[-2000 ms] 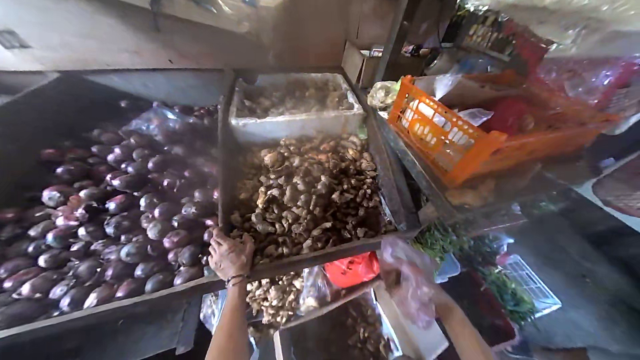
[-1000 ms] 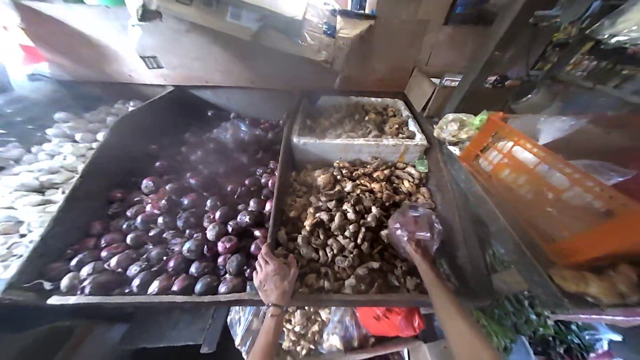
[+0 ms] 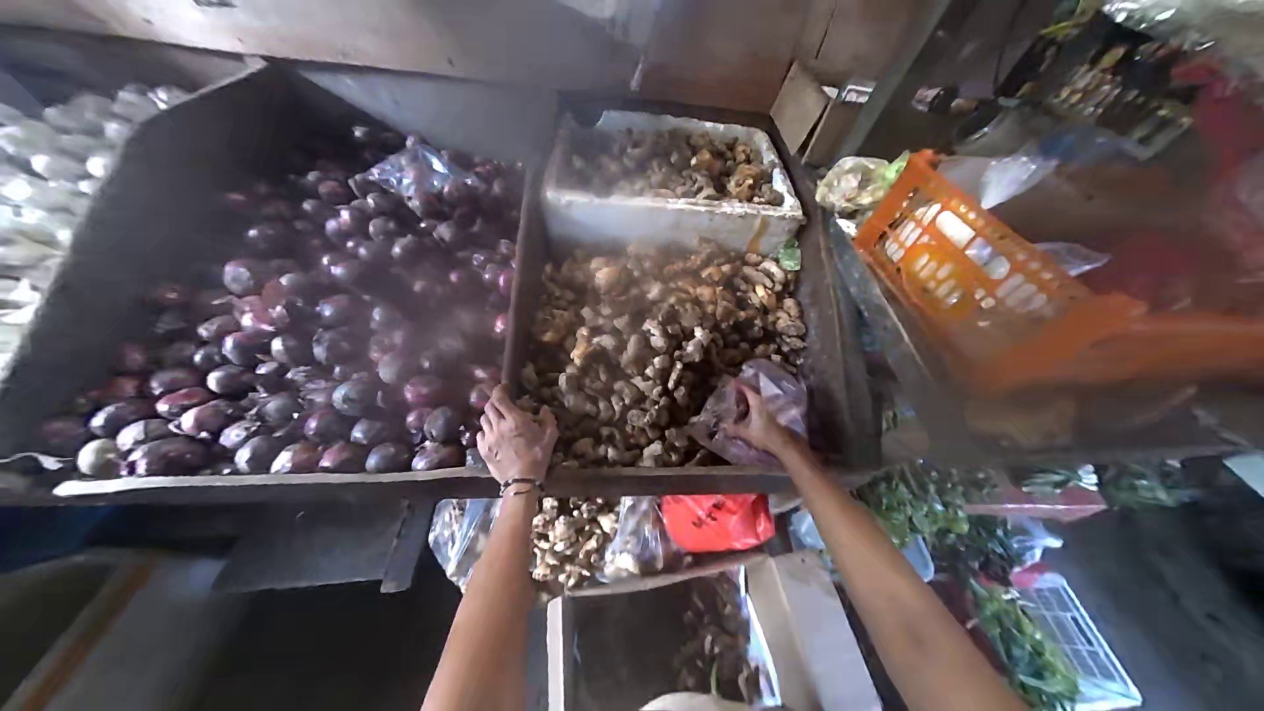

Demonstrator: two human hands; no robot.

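Note:
My left hand [image 3: 516, 436] rests over the front end of the divider between two bins, and no object shows in it. Left of it lies a heap of red onions [image 3: 336, 395] with a clear plastic bag [image 3: 420, 170] on top. Knobbly root pieces that look like ginger [image 3: 652, 346] fill the bin on the right. There my right hand [image 3: 758, 427] grips a thin purplish plastic bag [image 3: 775, 390] at the front right corner, low over the roots. Whether anything is inside the bag is hidden. Behind, a white foam box [image 3: 671, 212] holds more roots.
An orange plastic crate [image 3: 973, 252] stands at the right. Below the bins' front edge [image 3: 296, 484] are a red plastic bag [image 3: 718, 521], pale roots [image 3: 575, 538] and an open cardboard box [image 3: 805, 622]. Leafy greens [image 3: 1027, 642] lie at lower right, and pale produce [image 3: 59, 158] at far left.
My right hand, with the purplish bag, was in front of the bins at first, then over the roots, and is now lower at their front right corner. My left hand stays at the divider. The view has shifted.

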